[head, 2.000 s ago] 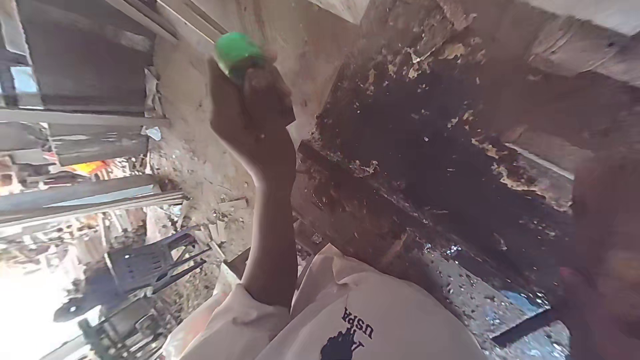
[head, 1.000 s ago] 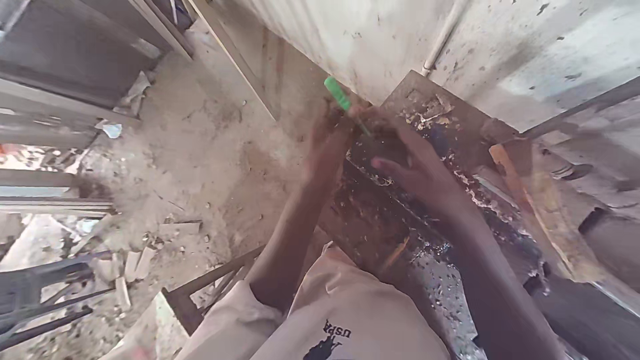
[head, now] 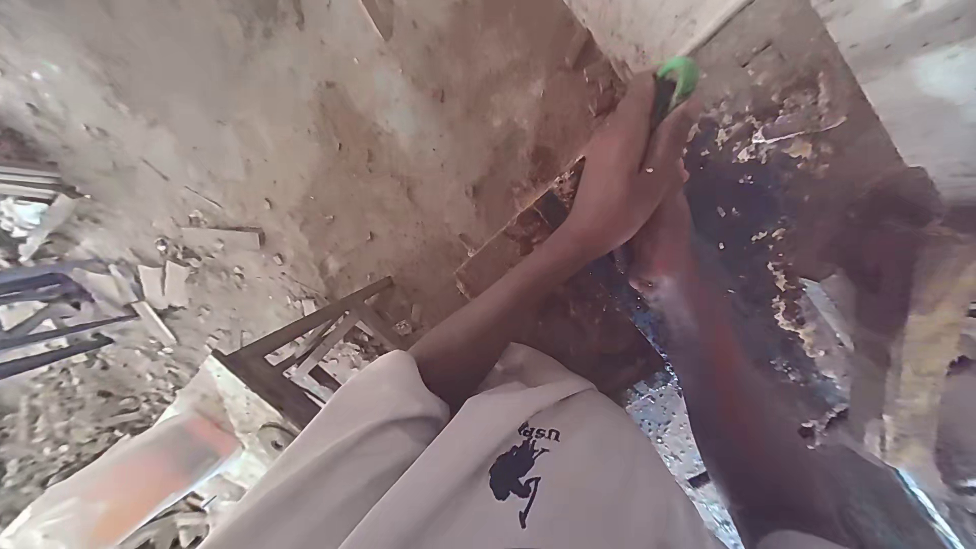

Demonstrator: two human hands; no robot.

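Note:
Near the top right of the head view, my left hand (head: 621,171) is closed around a green-ended object (head: 680,76). The object looks like a tool handle, though only its rounded green end and a dark part show between the fingers. My right hand (head: 659,236) is blurred and lies against the underside of my left hand, which partly covers it. Its fingers are hard to make out. Both hands are above a dark, stained wooden bench top (head: 736,229) with pale flakes and chips on it.
A wooden frame (head: 305,335) stands at lower left beside my sleeve. Wood scraps (head: 221,237) and debris lie on the dirt floor. A dark blue plastic chair (head: 53,320) is at the left edge. A pale wall (head: 915,69) rises at upper right, with a board (head: 926,351) at right.
Two seconds ago my left hand was raised alone with the green object, off to the left of the bench. Now both hands are together over the bench. The view has shifted considerably.

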